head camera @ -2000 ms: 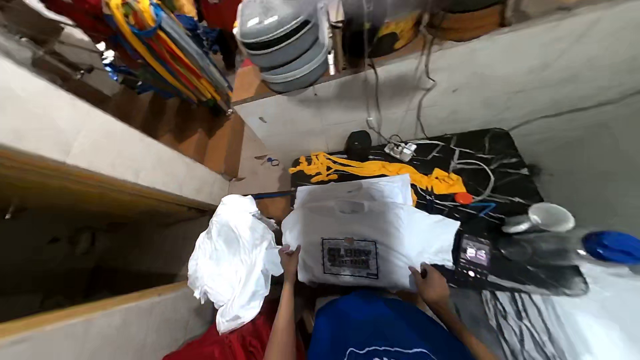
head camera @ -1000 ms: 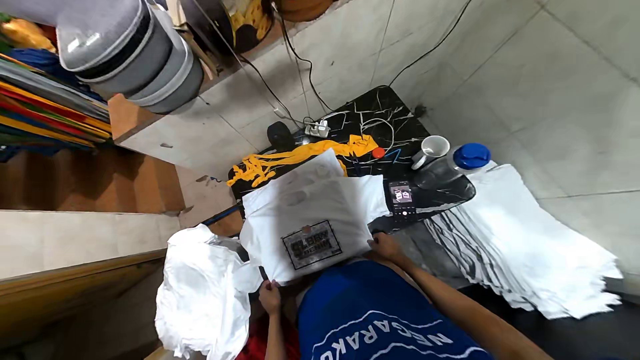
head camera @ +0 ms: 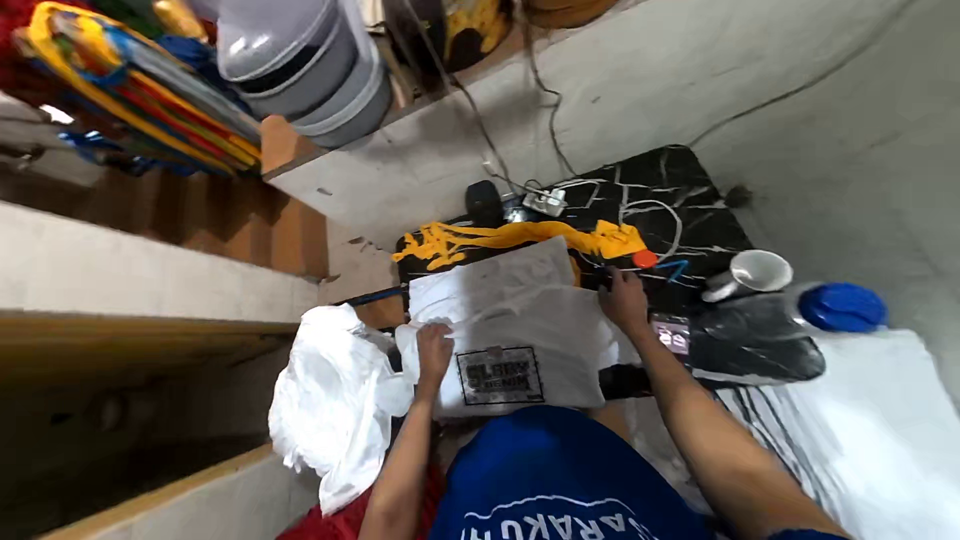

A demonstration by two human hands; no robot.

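Observation:
A white T-shirt (head camera: 555,322) with a dark boxed print lies flat before me on a black marble-patterned table (head camera: 675,180). On the shirt's left part rests my left hand (head camera: 435,351), its fingers bent against the cloth. My right hand (head camera: 624,296) is by the shirt's upper right edge, fingers close to a small dark object whose kind I cannot tell; whether it is gripped is unclear. Yellow cloth strips (head camera: 517,234) stretch along the back of the table, with an orange round item (head camera: 644,259) at their right end. A crumpled white cloth (head camera: 334,405) hangs at the left.
A white mug (head camera: 759,271), a blue-lidded container (head camera: 841,306) and a phone (head camera: 672,335) are on the right. Stacked white cloths (head camera: 892,427) lie beyond them. A power strip (head camera: 545,201) with cables is at the back. Grey helmets (head camera: 307,67) sit on a ledge at upper left.
My right hand has moved from the shirt's lower right edge up to its upper right side. My left hand has moved from the shirt's left edge onto the cloth. The view has shifted.

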